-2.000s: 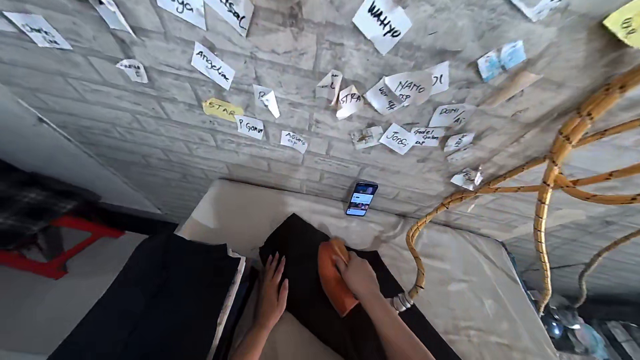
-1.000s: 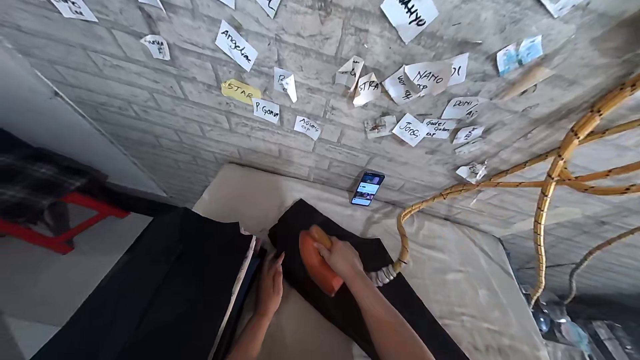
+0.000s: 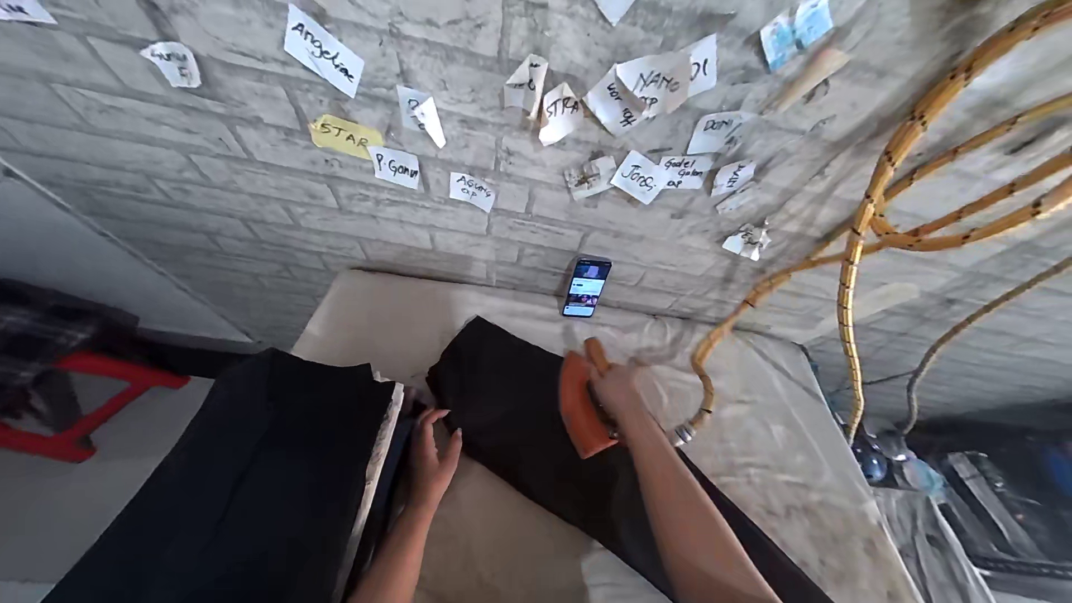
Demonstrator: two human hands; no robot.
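Note:
My right hand (image 3: 618, 392) grips the handle of an orange iron (image 3: 584, 406), which rests on a long dark garment piece (image 3: 511, 402) laid slantwise over the cloth-covered ironing table (image 3: 754, 402). From the iron's rear a yellow hose or cord (image 3: 708, 368) runs up to the right. My left hand (image 3: 434, 456) lies at the left edge of the dark piece, fingers a little apart; whether it pinches the fabric does not show. Left of it is a stack of dark folded fabric (image 3: 251, 469) with a pale edge.
A phone (image 3: 588, 286) with a lit screen leans on the brick-patterned wall (image 3: 285, 193) behind the table. Handwritten paper slips are stuck to that wall. More yellow hoses (image 3: 871, 193) hang at the right. A red stool (image 3: 109, 402) with plaid cloth stands at the left.
The iron, in my right hand, has shifted to the right across the dark piece, away from my left hand. My left hand stays near the left edge of the piece.

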